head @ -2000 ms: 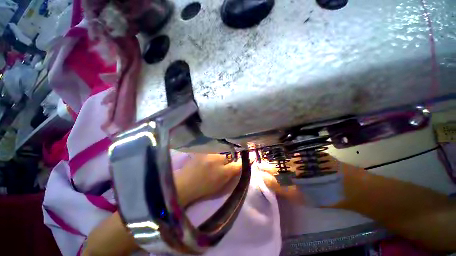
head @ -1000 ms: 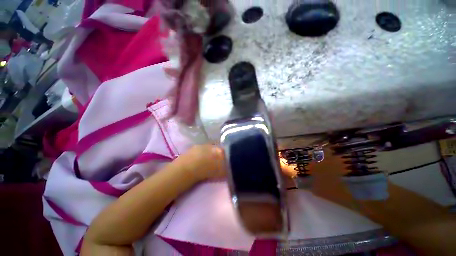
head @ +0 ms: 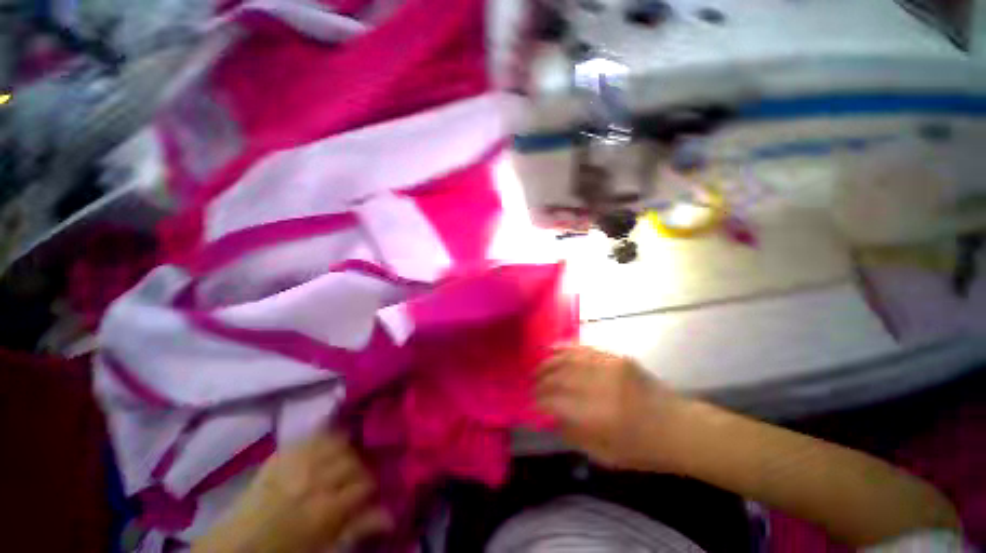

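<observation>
The magenta-pink and lilac-white garment [head: 465, 324] lies across the left of the machine bed and hangs over its front edge. My right hand [head: 600, 405] grips the pink cloth's right edge, in front of the needle area. My left hand [head: 314, 491] is blurred at the lower left, against the garment's hanging folds; its fingers are not clear. The presser foot and needle area [head: 616, 221] is under the bright light, to the right of the cloth and apart from it.
The machine head [head: 800, 43] with its blue stripe spans the top right. A yellow ring-shaped handle [head: 687, 221] lies on the bed right of the needle. A pale cloth piece [head: 897, 205] is at the right. A dark red surface [head: 54, 454] is at the lower left.
The view has moved back from the machine head. Both hands have come away from the needle area toward the front edge, and the garment is now left of the needle with its pink side showing.
</observation>
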